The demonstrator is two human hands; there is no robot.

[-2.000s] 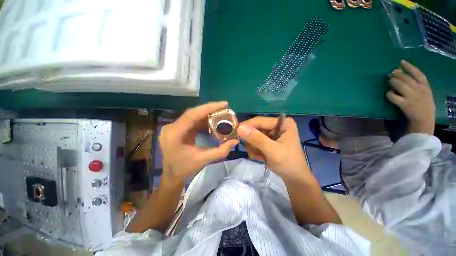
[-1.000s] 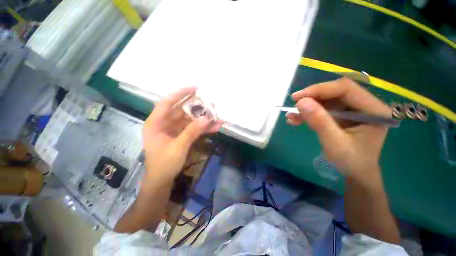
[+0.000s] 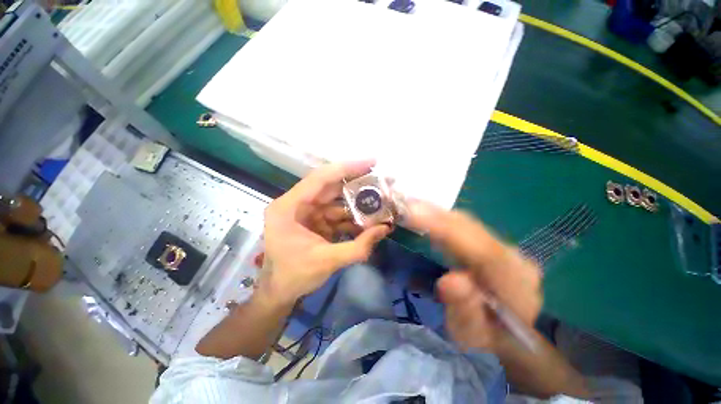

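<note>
My left hand (image 3: 304, 237) holds a copper-gold squarish holding fixture (image 3: 368, 201) with a dark round centre, gripped by its edges between thumb and fingers. My right hand (image 3: 486, 276) is blurred, with its index finger reaching to the fixture's right side. Grey tweezers (image 3: 512, 322) lie in my right hand, pointing back and down; their grip is blurred. A second fixture (image 3: 171, 256) sits in the black machine nest (image 3: 193, 270) on the machine bed. Whether the finger touches the held fixture is not clear.
White foam trays (image 3: 356, 87) lie behind my hands, with a few black parts in their far pockets. One fixture (image 3: 206, 120) is at their left corner. Three fixtures (image 3: 632, 195) lie right on the green bench. Sticker sheets (image 3: 561, 233) glare nearby. A gold-brown cylinder (image 3: 32, 256) is far left.
My right hand has come back left to the held fixture, and the tweezers now point backward. My left hand has moved slightly right and down in view with the fixture.
</note>
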